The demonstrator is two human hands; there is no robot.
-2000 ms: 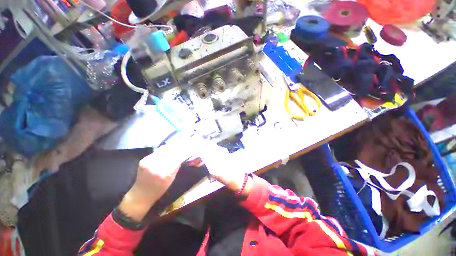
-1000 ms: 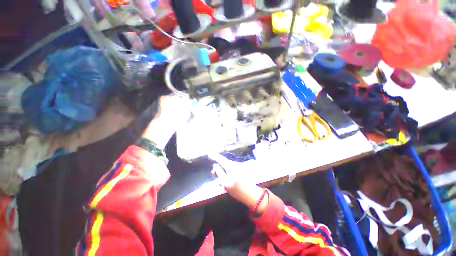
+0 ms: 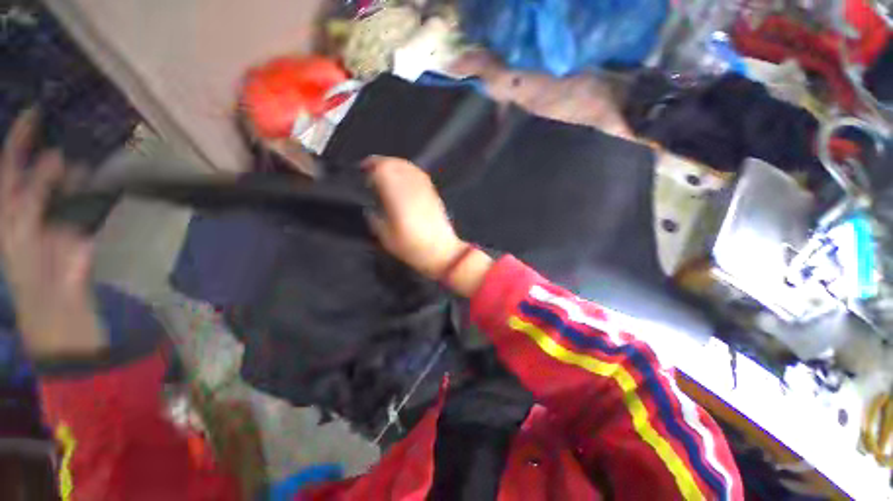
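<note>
A black fabric panel (image 3: 558,196) lies over the left of the table, and more dark fabric (image 3: 313,303) hangs over the lap. My right hand (image 3: 411,217) is closed on a raised edge of black fabric near the middle. My left hand (image 3: 49,245) is at the far left, strongly blurred, at the other end of this raised strip; its fingers look spread, and whether it grips the cloth cannot be told. The overlock machine (image 3: 813,264) shows only in part at the right, with its pale blue piece (image 3: 864,256).
A blue plastic bag (image 3: 568,34) is at the top. An orange-red bag (image 3: 289,93) is at the upper left. A dark bundle (image 3: 734,117) lies behind the panel. Yellow scissor loops (image 3: 876,426) show at the right edge. The table's wooden edge (image 3: 774,431) runs lower right.
The view has swung left, so the machine now sits at the right edge. Both hands have left the machine; a strip of black fabric is raised between them, my left hand far out left.
</note>
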